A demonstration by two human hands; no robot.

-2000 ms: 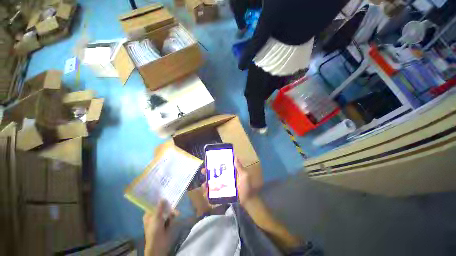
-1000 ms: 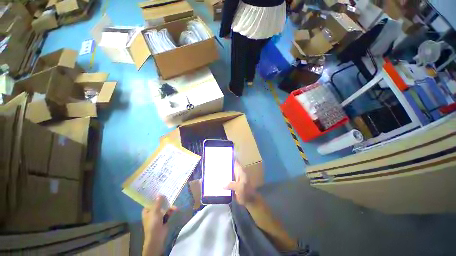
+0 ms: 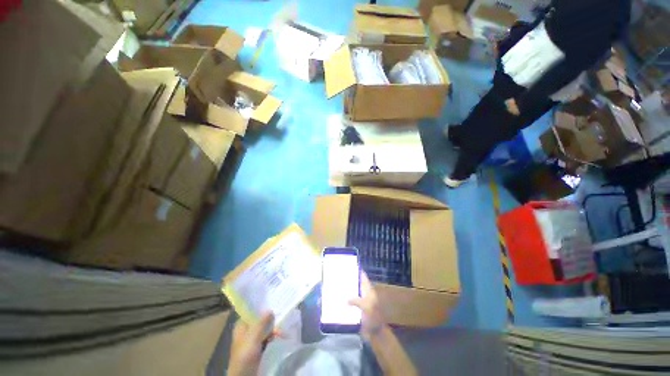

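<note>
My left hand (image 3: 253, 338) holds a white printed sheet (image 3: 275, 279) on a yellow backing at its lower edge, tilted, low in the picture. My right hand (image 3: 371, 312) holds a smartphone (image 3: 340, 290) upright beside the sheet, with its thumb at the screen's right side. The screen is bright white and nothing on it can be read. The phone overlaps the near left part of an open brown carton (image 3: 430, 301) that holds a row of dark thin items.
Beyond stand a white box (image 3: 400, 154) with scissors (image 3: 375, 164) on top and an open carton (image 3: 397, 101) of wrapped goods. A person (image 3: 499, 110) in dark clothes stands right of them. A red crate (image 3: 525, 242) is at right, stacked cardboard (image 3: 125, 191) at left.
The view has turned right, then left, so floor goods now sit further right. The person has moved from upright to leaning in view. Both hands keep their hold of sheet and phone.
</note>
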